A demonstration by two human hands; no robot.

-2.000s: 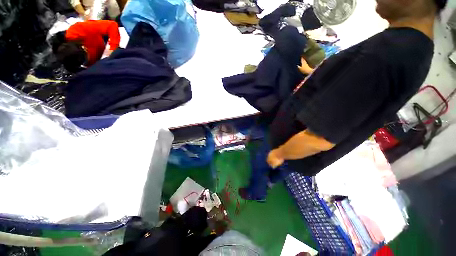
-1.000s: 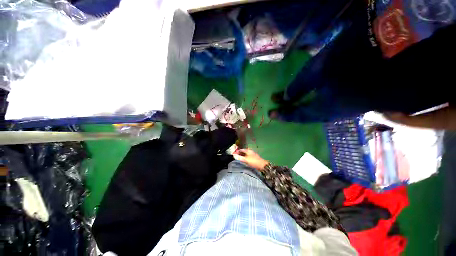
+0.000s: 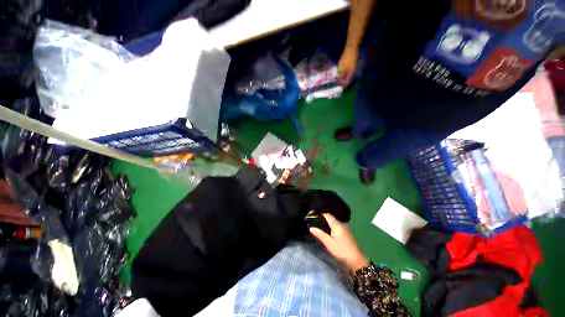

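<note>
A black garment (image 3: 204,232) with a small metal button hangs in a bundle in front of me, against my light blue plaid clothing. My right hand (image 3: 337,240), with a dark patterned sleeve, holds the garment's right-hand end, fingers closed on the black cloth near a small yellowish mark. My left hand does not show; the garment covers that side, and only a bit of pale sleeve shows at the bottom edge.
A person in dark clothes stands ahead right beside a blue slotted crate (image 3: 437,192). A red and black cloth bundle (image 3: 526,247) lies at lower right. White sheets fill a crate at left, crossed by a pale pole (image 3: 74,139). Polybagged garments (image 3: 93,229) lie left; paper scraps litter the green floor.
The view has tipped down from the table. My right hand came into view and holds the garment further right than a second ago. The standing person has turned and shifted.
</note>
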